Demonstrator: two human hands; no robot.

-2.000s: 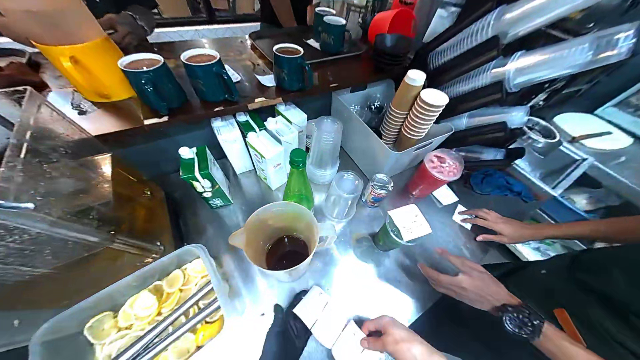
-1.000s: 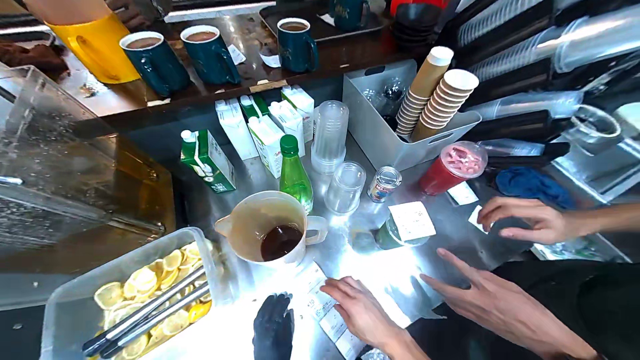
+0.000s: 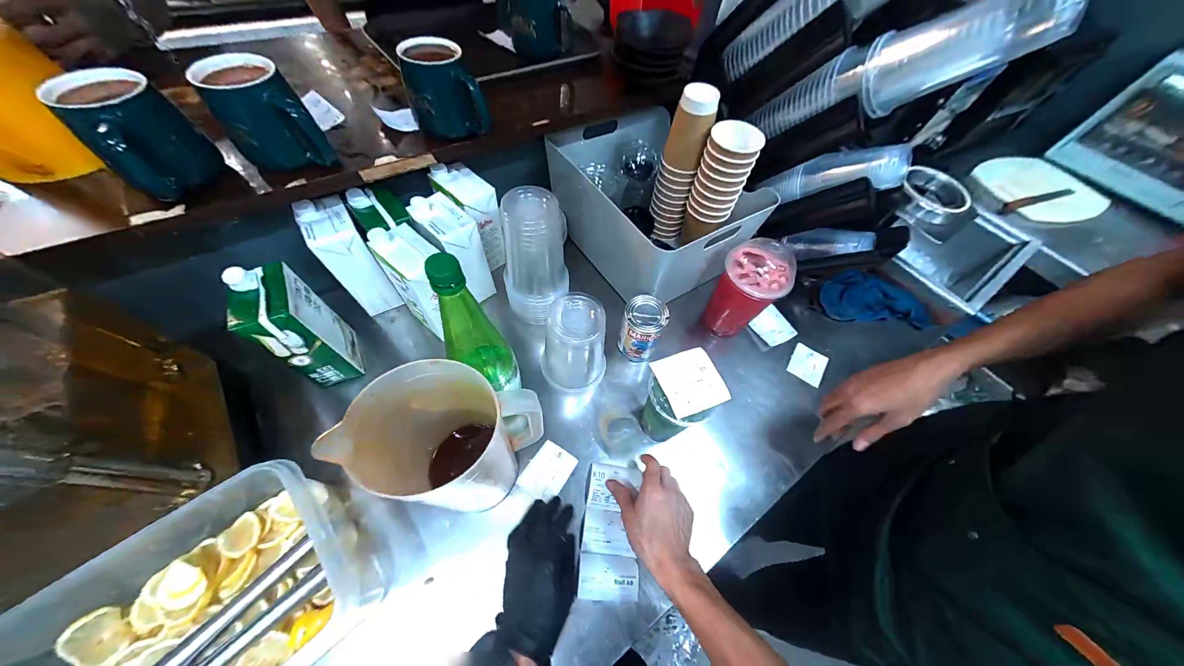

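Observation:
My left hand (image 3: 539, 564), in a black glove, rests on the steel counter just left of a strip of printed paper slips (image 3: 608, 536), its fingers close together with nothing seen in them. My bare right hand (image 3: 652, 504) has its fingertips at the top of that strip, thumb and forefinger apart. A separate slip (image 3: 548, 470) lies beyond my left hand, by the plastic pitcher (image 3: 421, 435) with dark liquid inside. Past my right hand stands a cup of green drink (image 3: 659, 416) with a paper slip (image 3: 690, 382) on top.
A tub of lemon slices (image 3: 319, 564) with tongs is at the left. Behind stand a green bottle (image 3: 470, 324), clear cups (image 3: 574, 342), a can (image 3: 643, 327), a red drink (image 3: 747, 287) and cartons (image 3: 347, 254). A co-worker's hand (image 3: 874, 398) is at the right.
My right hand has moved to the top of the strip. Two seconds ago both my hands held slips; now the strip lies on the counter. The co-worker's nearer hand has left the view.

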